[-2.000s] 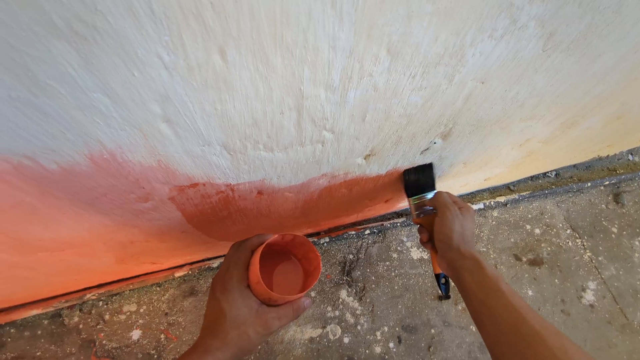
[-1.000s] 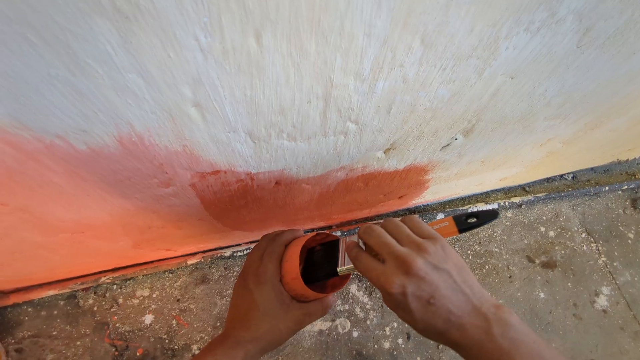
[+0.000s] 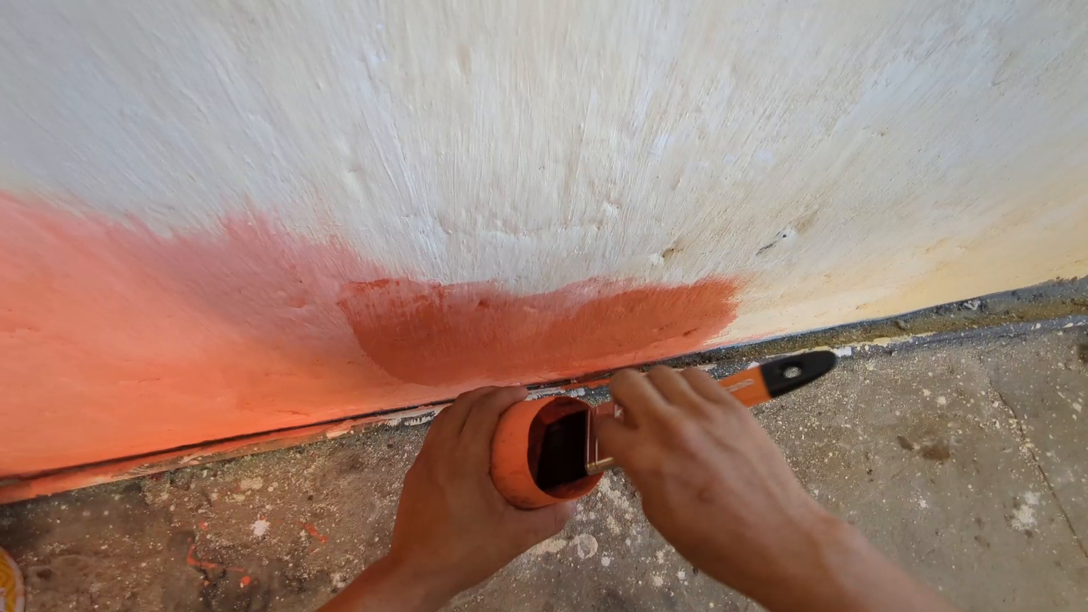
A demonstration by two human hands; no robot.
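My left hand (image 3: 463, 484) is wrapped around an orange cup (image 3: 510, 455), tilted so that its mouth faces up and to the right. In my right hand (image 3: 693, 467) is a flat paintbrush (image 3: 748, 387) with an orange handle and a black end. The dark bristles are inside the cup, and the metal ferrule lies at its rim. Above both hands, a darker, wet-looking orange patch (image 3: 544, 331) covers the lower part of the white wall (image 3: 544, 144). The paint inside the cup is mostly hidden by the bristles.
Lighter orange paint (image 3: 170, 340) covers the wall's lower left. A dark, rough joint (image 3: 901, 327) runs along the wall's foot. The concrete floor (image 3: 918, 476) bears paint spots and a crack. Part of a round yellow and white object (image 3: 8, 582) shows at the lower left edge.
My right hand has moved the brush from the right end of the wet patch down to the left, and its bristles have gone into the cup. The brush remains in the cup since one second ago.
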